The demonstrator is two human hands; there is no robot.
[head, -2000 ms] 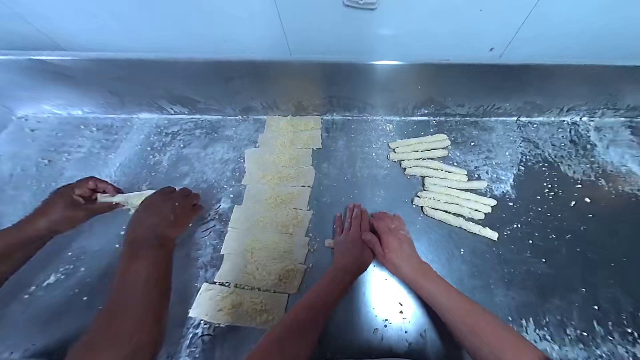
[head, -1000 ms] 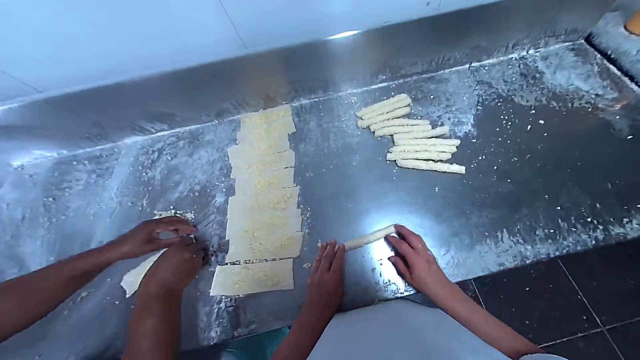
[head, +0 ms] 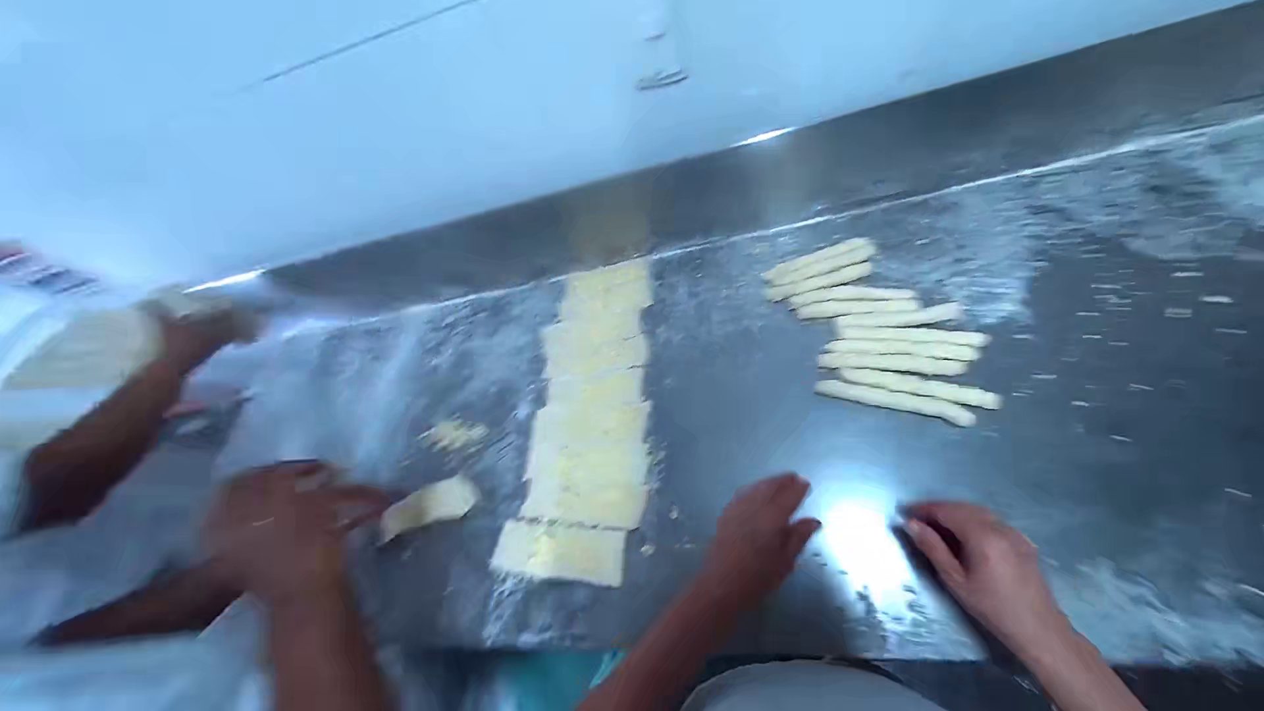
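Note:
My left hand (head: 760,538) is low over the steel worktop with its thumb apart from its fingers and nothing visible in it. To its right, past a bright glare spot, my right hand (head: 983,563) has its fingers bent and a gap by the thumb, also without anything visible in it. Beyond both hands lie several thin rolled dough sticks (head: 904,348), roughly side by side. A column of flat dough pieces (head: 592,425), overlapping and topped with yellowish crumbs, runs away from the near edge, left of my left hand.
At the left, blurred, are a co-worker's hands (head: 286,523) near a small dough piece (head: 430,506). Another person's arm (head: 109,434) reaches in at the far left. Loose crumbs (head: 454,434) lie beside the dough column. A steel backsplash (head: 849,158) bounds the floured worktop.
The dough stick between my hands one second ago is no longer there, and my hands are apart. Another person's arm has come into view at the far left. The view has shifted.

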